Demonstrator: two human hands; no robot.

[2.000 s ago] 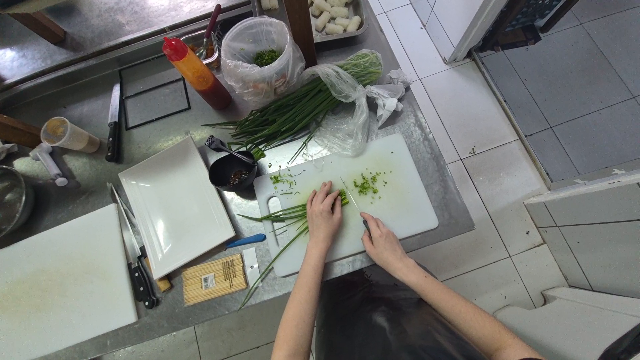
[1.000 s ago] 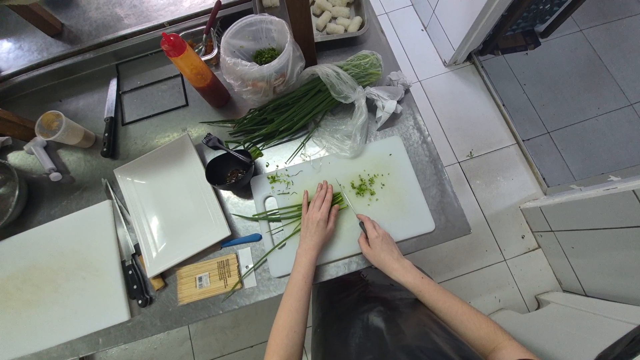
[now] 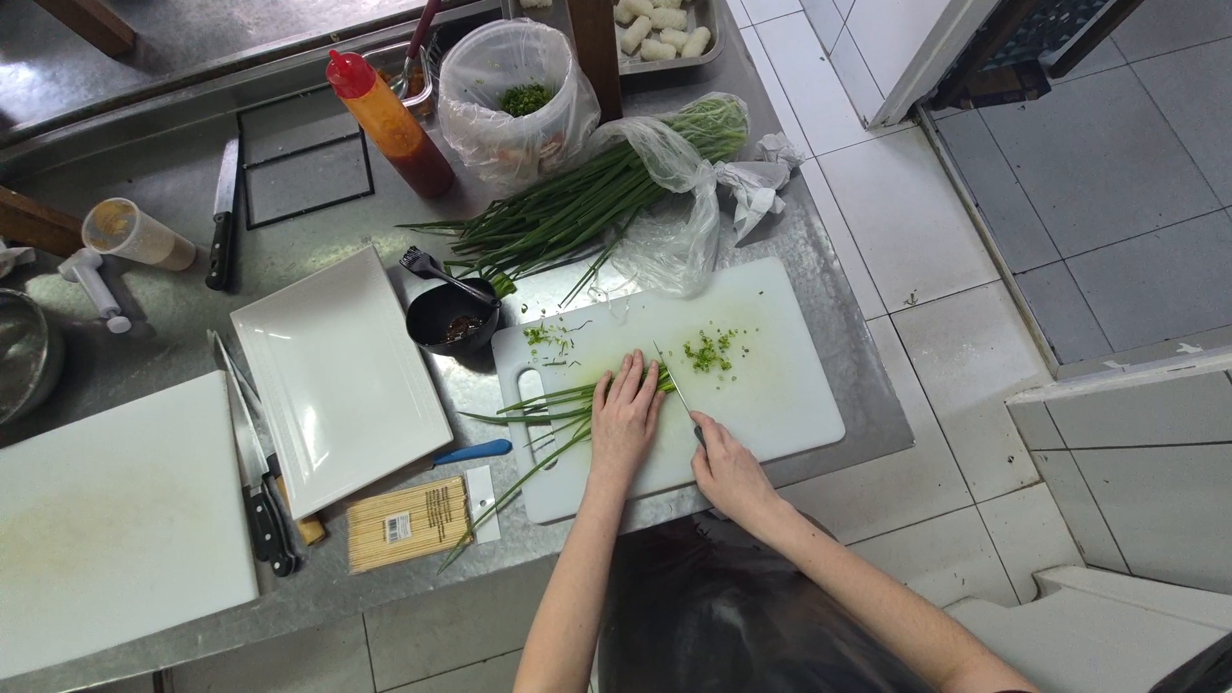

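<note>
My left hand (image 3: 626,414) presses a small bunch of green onion stalks (image 3: 563,402) flat on a white plastic cutting board (image 3: 770,395). In my right hand (image 3: 727,462) is a knife (image 3: 677,387), its thin blade standing at the cut ends of the stalks, just right of my left fingertips. Chopped green pieces (image 3: 710,351) lie to the right of the blade, and a smaller scatter (image 3: 544,335) is near the board's upper left. The long leaves reach left past the board's handle slot, one over the counter edge. My left fingers partly hide the stalks.
Behind the board lie a large bunch of green onions (image 3: 577,202) and a plastic bag (image 3: 688,241). A black bowl (image 3: 433,318) with a brush, a white plate (image 3: 337,375), a bamboo mat (image 3: 399,529), knives (image 3: 255,462), a second board (image 3: 115,539) and a sauce bottle (image 3: 395,130) are leftward.
Both hands stay at nearly the same place on the board, the left on the stalks and the right on the knife.
</note>
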